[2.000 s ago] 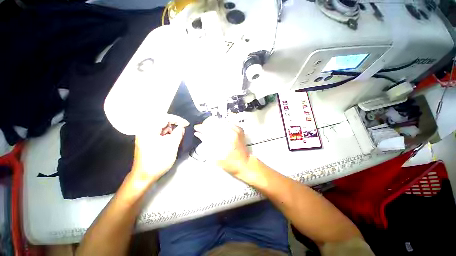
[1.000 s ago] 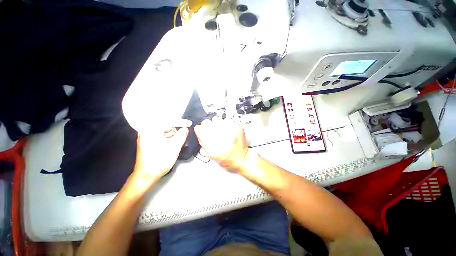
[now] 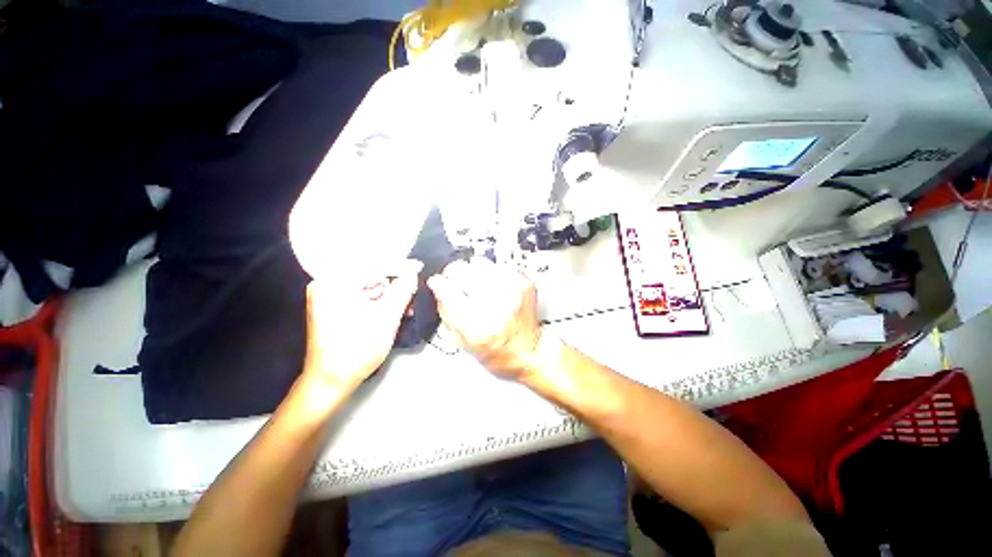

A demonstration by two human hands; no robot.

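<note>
The black garment piece point(image 3: 218, 316) lies on the left of the table and runs under the lamp to the machine's needle area. My left hand point(image 3: 357, 310) pinches its edge between thumb and fingers. My right hand point(image 3: 490, 310) is closed on the edge just beside it, its fingertips washed out by glare. The presser foot and needle point(image 3: 479, 248) are just beyond my right fingers, mostly lost in bright light. The white lockstitch machine point(image 3: 696, 98) stands behind.
A white oval lamp point(image 3: 364, 174) hangs over the cloth. A smartphone point(image 3: 661, 272) lies right of the needle. A small parts box point(image 3: 789, 294) is further right. Red baskets point(image 3: 44, 435) stand at the left and at the lower right point(image 3: 925, 419). More dark cloth lies upper left.
The view has shifted, so the machine and lamp appear further right. The cloth between my hands shows slightly differently bunched. Both hands stay on the garment edge.
</note>
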